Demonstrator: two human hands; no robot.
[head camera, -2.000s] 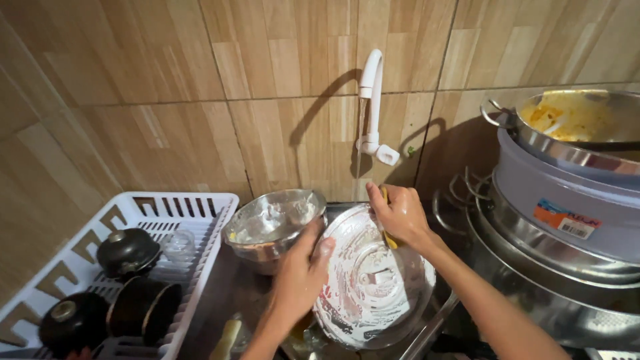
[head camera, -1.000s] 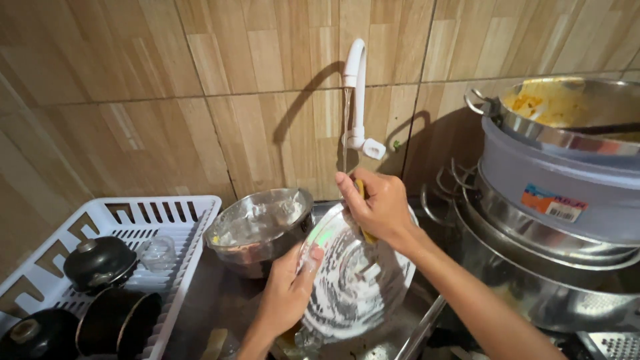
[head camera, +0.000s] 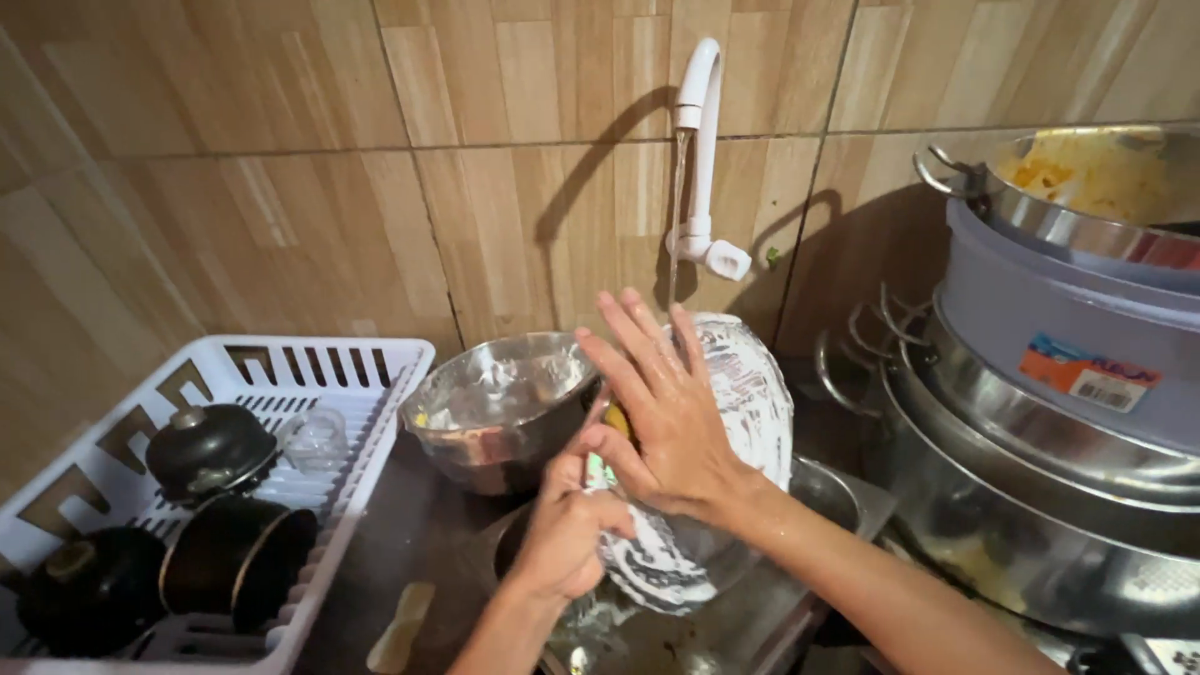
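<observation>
My left hand (head camera: 572, 525) grips the near left edge of a round plate or lid (head camera: 745, 398) smeared with white suds, tilted above the sink. My right hand (head camera: 670, 422) lies over it with fingers spread, and a bit of a yellow sponge (head camera: 616, 420) shows beneath that palm. From the white faucet (head camera: 698, 112) a thin stream of water runs down behind my right fingers. A metal bowl (head camera: 497, 403) with white residue inside stands just left of my hands.
At left, a white plastic dish rack (head camera: 366, 469) holds black pots, lids and a clear cup (head camera: 314, 438). Stacked metal pots (head camera: 1022, 525), a lilac plastic tub (head camera: 1059, 309) and a food-stained pan (head camera: 1078, 211) rise at right. The sink's rim (head camera: 867, 506) lies below my hands.
My right hand, closed near the plate's upper part before, has come down and left, and its fingers are now spread. The soapy plate is turned to a different angle.
</observation>
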